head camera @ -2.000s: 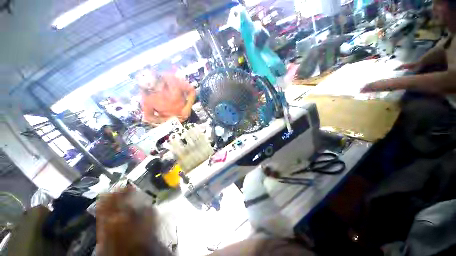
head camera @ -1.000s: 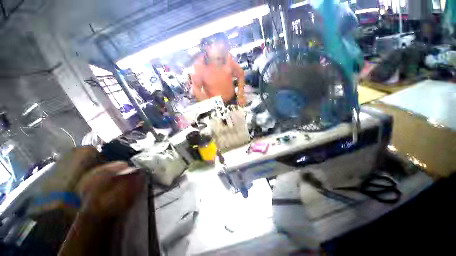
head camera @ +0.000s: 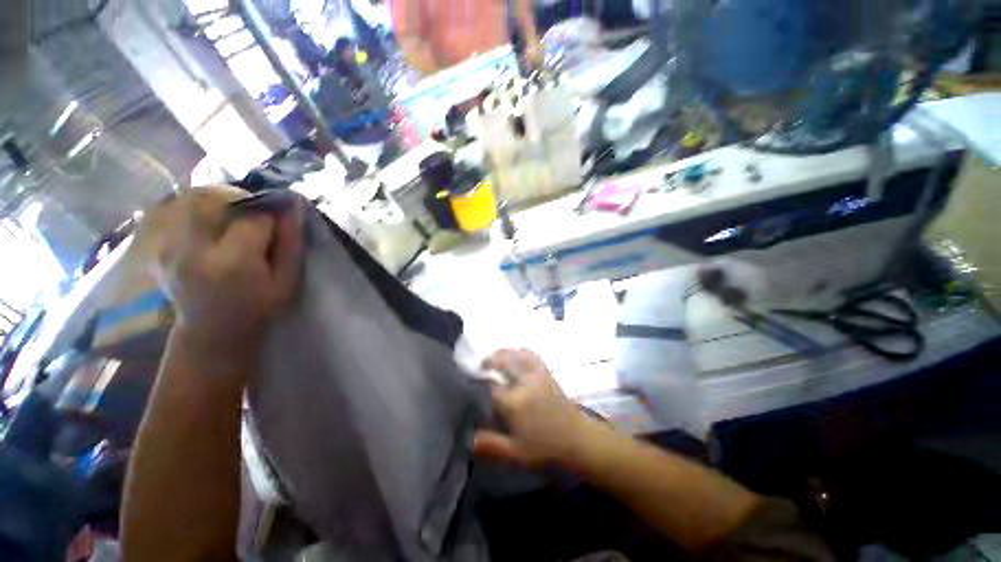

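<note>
A grey garment panel [head camera: 357, 384] with a dark edge hangs between my two hands, left of the sewing machine. My left hand [head camera: 236, 258] is raised and closed on its upper corner. My right hand [head camera: 532, 412] grips its other side, lower and nearer the machine. The sewing machine [head camera: 703, 236] is white with a dark and blue stripe. A pale piece with a short dark bar [head camera: 653, 332] lies on the bed under the head. My fingertips are partly blurred.
Black-handled shears [head camera: 878, 324] lie right of the bed, beside a slim tool [head camera: 757, 313]. A pink item [head camera: 613, 198] lies on the machine top. Yellow and black thread cones [head camera: 474, 205] stand behind the head. A blurred fan [head camera: 768, 55] and a person in orange [head camera: 456, 33] are beyond.
The view has tilted down and moved closer to the machine. The grey panel now hangs spread in front of me. My right hand has come into view holding it, and my left hand is higher.
</note>
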